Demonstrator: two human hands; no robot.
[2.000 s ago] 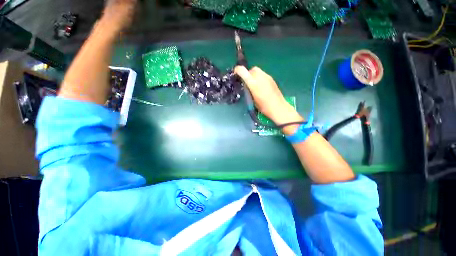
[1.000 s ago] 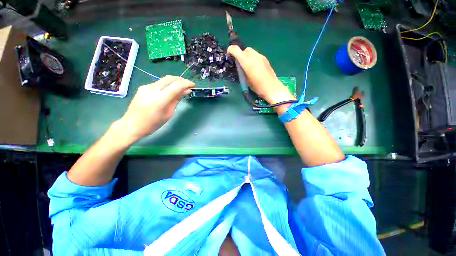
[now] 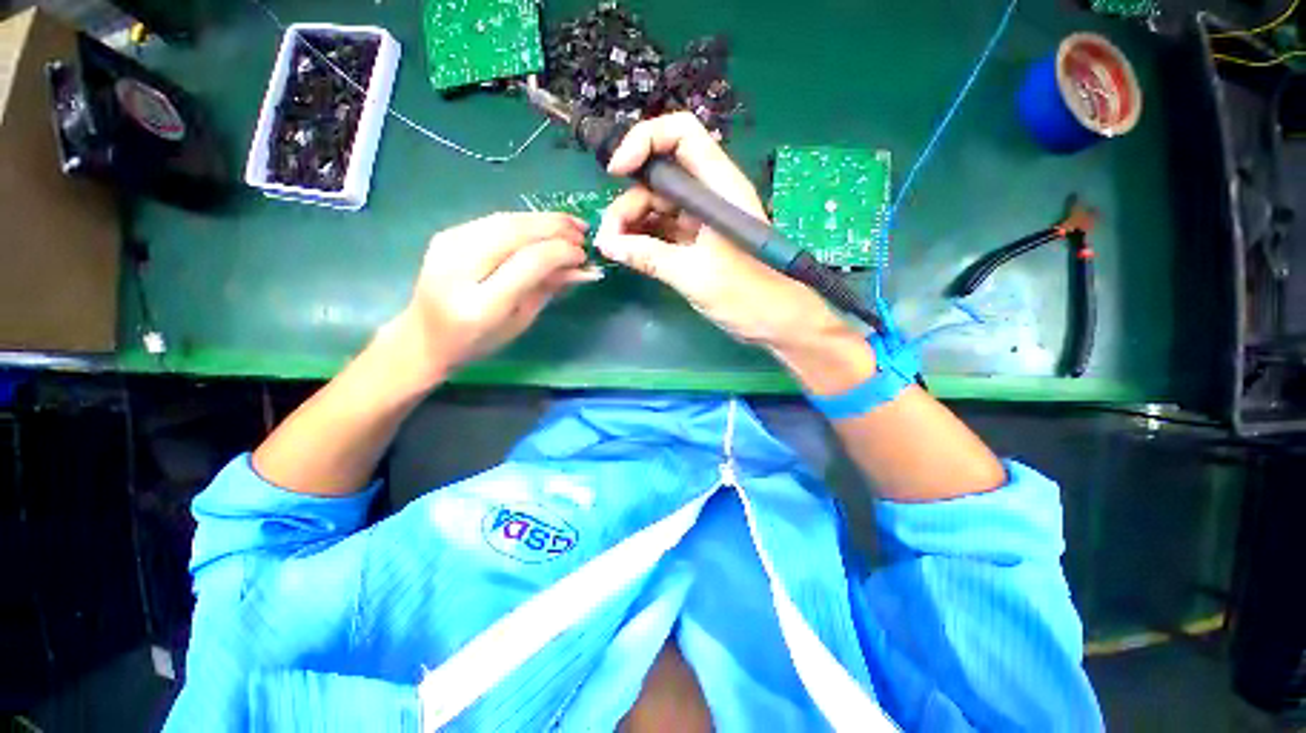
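Observation:
My right hand (image 3: 702, 236) holds the soldering iron (image 3: 716, 215), its metal tip pointing up and left beside the heap of small black components (image 3: 630, 65). My left hand (image 3: 501, 279) and the fingertips of my right hand meet at a green circuit board (image 3: 573, 209), mostly hidden by the fingers. Whether a component is also between the fingertips cannot be told. Thin solder wire (image 3: 494, 155) loops just above my left hand. A second green board (image 3: 831, 205) lies flat right of my right hand, and a third (image 3: 483, 43) lies left of the heap.
A white parts tray (image 3: 375, 122) and a black fan (image 3: 129, 122) are at the left, with a cardboard box (image 3: 57, 229) beside them. Cutters (image 3: 1081, 294) lie open at the right, below a blue reel (image 3: 1053, 108). A black bin (image 3: 1217, 258) stands far right. A blue cord runs from my right wrist strap.
My left hand came down from the upper left and took hold of a board. My right hand has moved to meet it, and the iron has turned to point up and left.

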